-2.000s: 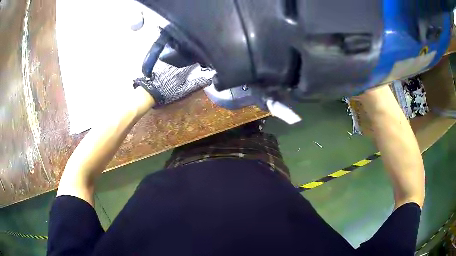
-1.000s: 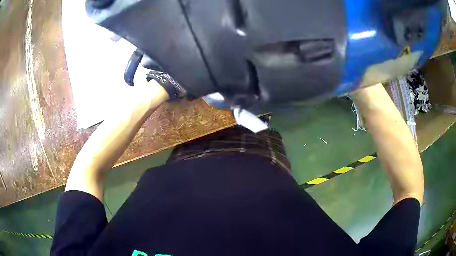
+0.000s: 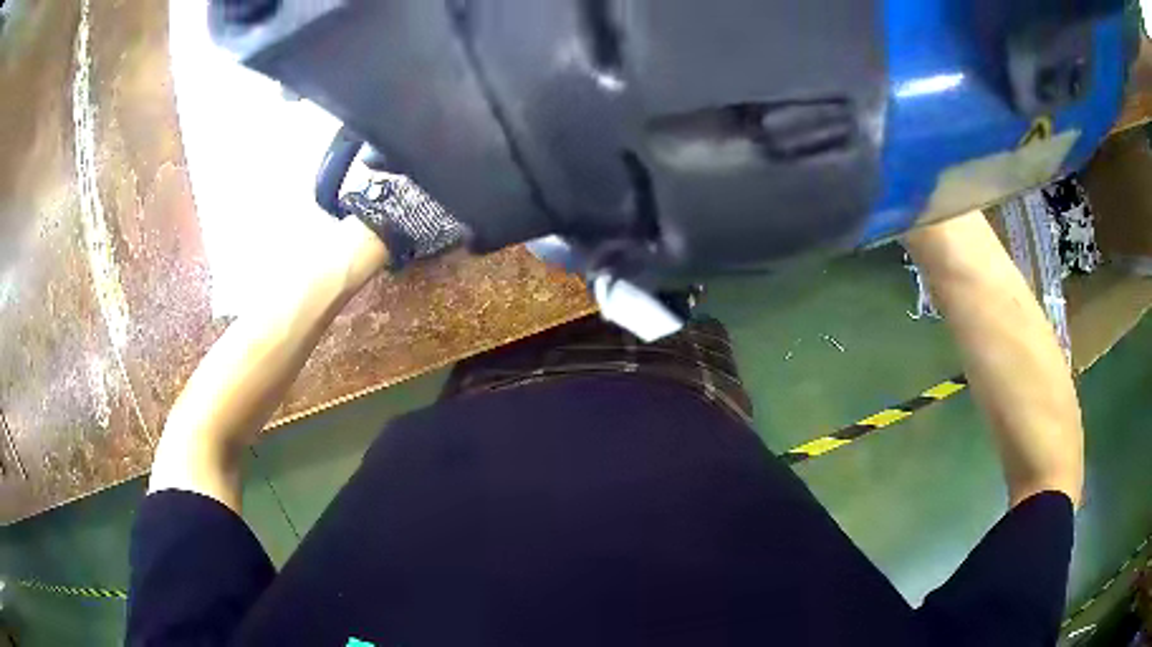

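The cutting machine's dark grey and blue motor body (image 3: 758, 139) fills the upper middle and right of the view. White fabric (image 3: 246, 164) lies on the brown table left of it. My left hand (image 3: 411, 217), in a grey mesh glove, is beside the machine's lower left edge; its fingers are hidden under the motor body. My right hand is hidden behind the blue end of the motor; only the bare forearm shows. A small white piece (image 3: 638, 310) sticks out below the motor. The blade is hidden.
The worn brown table (image 3: 139, 303) has its near edge just in front of my body. An open cardboard box (image 3: 1118, 310) with scraps stands on the green floor at the right. Yellow-black tape (image 3: 878, 420) crosses the floor.
Since two seconds ago the machine has shifted left in view, covering more of my gloved left hand. In the last second the machine stays nearly still, while the table and fabric shift slightly right.
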